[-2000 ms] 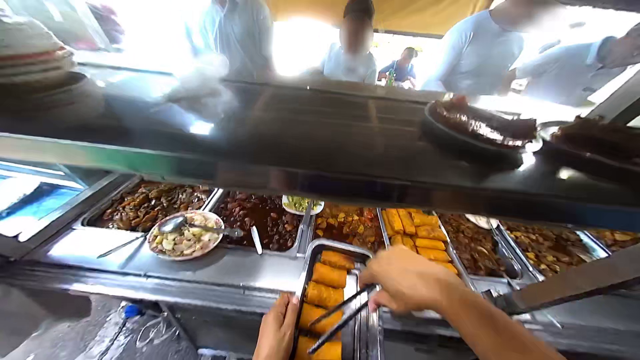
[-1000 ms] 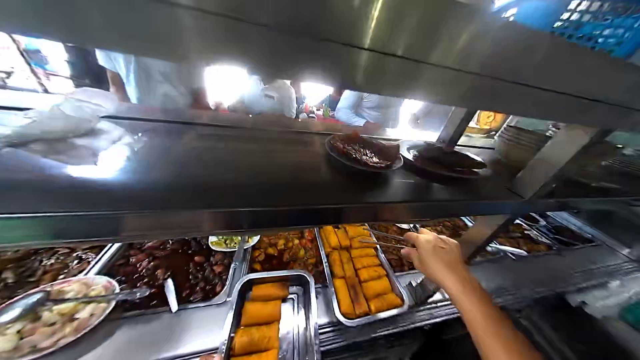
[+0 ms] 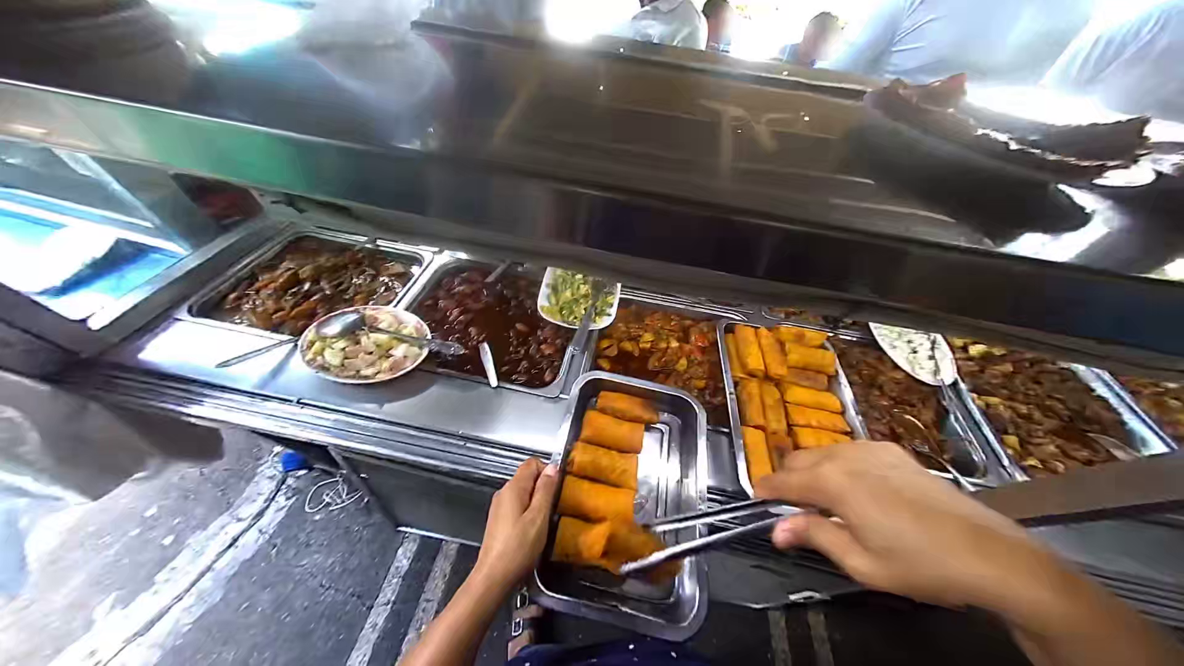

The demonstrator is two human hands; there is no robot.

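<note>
My left hand point(image 3: 520, 518) grips the left rim of a small metal tray point(image 3: 680, 462) that holds a column of orange fried rolls point(image 3: 601, 467). In my right hand point(image 3: 860, 518) are metal tongs point(image 3: 712, 536), their tips at a roll point(image 3: 634, 546) near the tray's lower end. Whether the tips pinch that roll is blurred. Just to the right, a second metal tray point(image 3: 733, 398) is packed with similar rolls point(image 3: 809, 398), partly hidden behind my right fingers.
Behind lie metal pans of stewed food point(image 3: 495, 324), a plate of chopped food with a spoon point(image 3: 365, 344) and a bowl of greens point(image 3: 578, 298). A metal shelf point(image 3: 592, 203) runs above them. People stand beyond it. A dark bar point(image 3: 1091, 481) slants at right.
My right hand and the tongs have moved from the packed tray to the tray at my left hand. The view has swung back toward the left. More of my left hand now shows.
</note>
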